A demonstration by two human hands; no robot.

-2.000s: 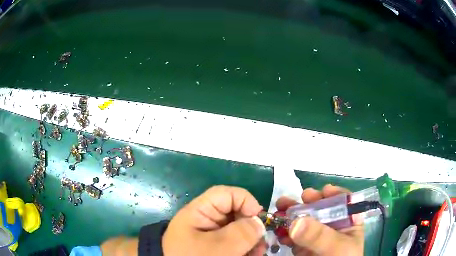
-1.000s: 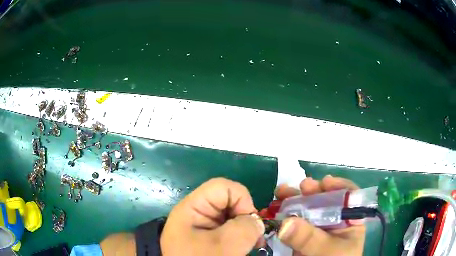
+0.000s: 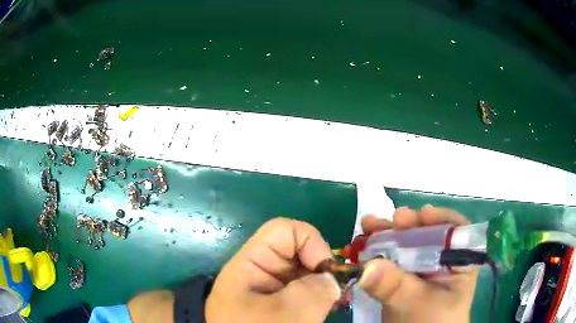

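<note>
My left hand [image 3: 278, 277], with a black band on the wrist, pinches a small coppery-brown circuit board assembly [image 3: 344, 270] at lower centre. My right hand [image 3: 414, 277] holds the clear dispensing syringe [image 3: 410, 247] with red liquid. Its red hub and yellowish tip point left, close to the assembly; whether they touch I cannot tell. The right thumb is also at the assembly's right end. A green cap [image 3: 503, 241] closes the syringe's rear, and a black cable [image 3: 467, 257] runs along the barrel. Part of the assembly is hidden by the fingers.
Many assemblies [image 3: 95, 180] lie at left on the green bench and white strip [image 3: 278, 142], by a yellow scrap [image 3: 129, 113]. A few lie on the dark green belt [image 3: 303, 82]. White paper [image 3: 372, 205] lies beneath my hands. A yellow-blue figure [image 3: 22, 271] stands lower left, a red-black box [image 3: 552, 284] lower right.
The assemblies on the belt have shifted right and slightly up in view. The syringe, its red hub now showing more, and my right hand have moved slightly right and up. Both hands keep their holds.
</note>
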